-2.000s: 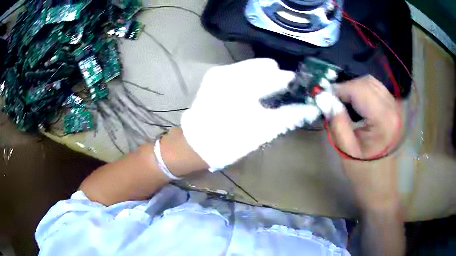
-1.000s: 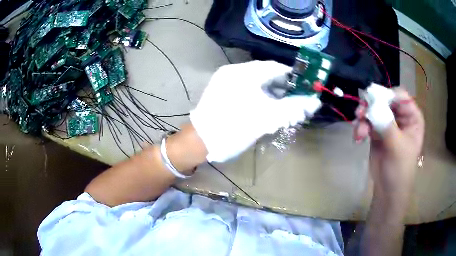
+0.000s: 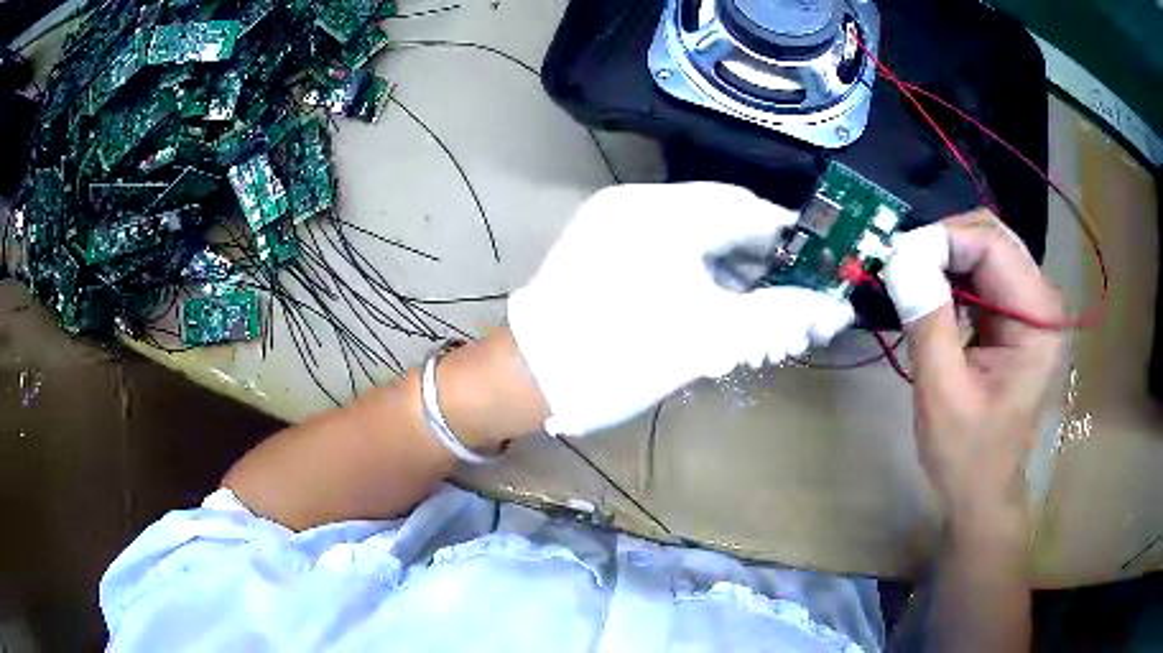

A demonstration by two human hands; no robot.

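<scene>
My left hand (image 3: pixel 676 300), in a white glove, holds a green circuit board (image 3: pixel 857 211) by its left edge, over the near edge of the black speaker housing (image 3: pixel 612 77). The board has white sockets and a red plug (image 3: pixel 852 269) along its right side. My right hand (image 3: pixel 976 319), with white finger covers, is at the board's right edge, its fingertips closed on a red speaker lead (image 3: pixel 1020 314). The lead's tip is hidden by the fingers. The speaker driver (image 3: pixel 765 64), with a silver frame, sits in the housing, red wires running from it.
A heap of green boards (image 3: pixel 153 166) lies at the left of the pale table (image 3: pixel 446 153), with thin black wires (image 3: pixel 370 300) trailing from it. The table's near edge curves in front of my body. A pale rail (image 3: pixel 1110 102) runs at the upper right.
My right hand has moved in from the right, back to the board's edge, after being apart from it a second ago. My left hand and the board have shifted slightly right and down.
</scene>
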